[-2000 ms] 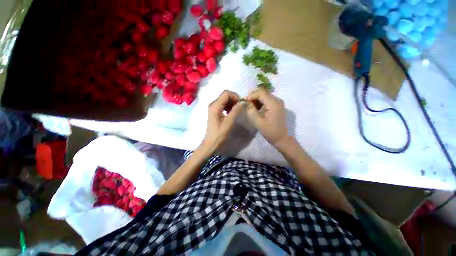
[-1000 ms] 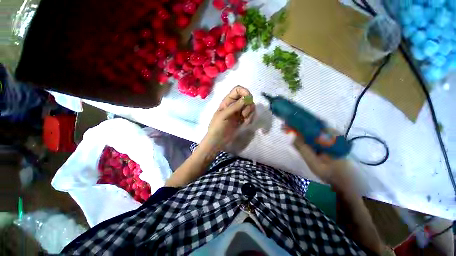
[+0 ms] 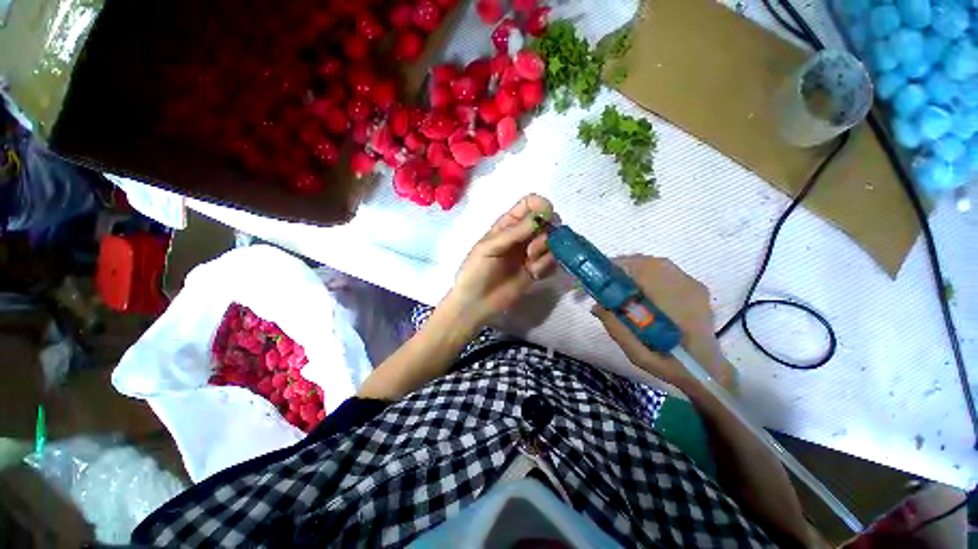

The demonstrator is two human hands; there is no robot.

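My left hand (image 3: 502,257) holds a tiny green leaf cap (image 3: 539,220) at its fingertips, above the white cloth. My right hand (image 3: 670,316) is closed around a teal-blue hot glue gun (image 3: 593,270) with an orange-red part. The gun's nozzle end is at the left fingertips, by the leaf cap; whether it touches cannot be told. A long whitish glue stick (image 3: 767,438) runs out of the gun's rear towards the lower right. Red imitation strawberries (image 3: 464,120) lie in a heap beyond my left hand. Green leaf caps (image 3: 625,148) lie in clumps to the right of them.
A large dark carton (image 3: 204,129) of red fruits stands at the left. A white bag (image 3: 172,370) with red fruits is below the table edge. A clear cup (image 3: 828,97) is on the cardboard (image 3: 729,91). A black cord (image 3: 788,306) loops at the right, near blue balls (image 3: 922,80).
My right hand left my left hand and took the glue gun from the cup. The gun has since moved left until its nozzle reached my left fingertips. The view has shifted slightly.
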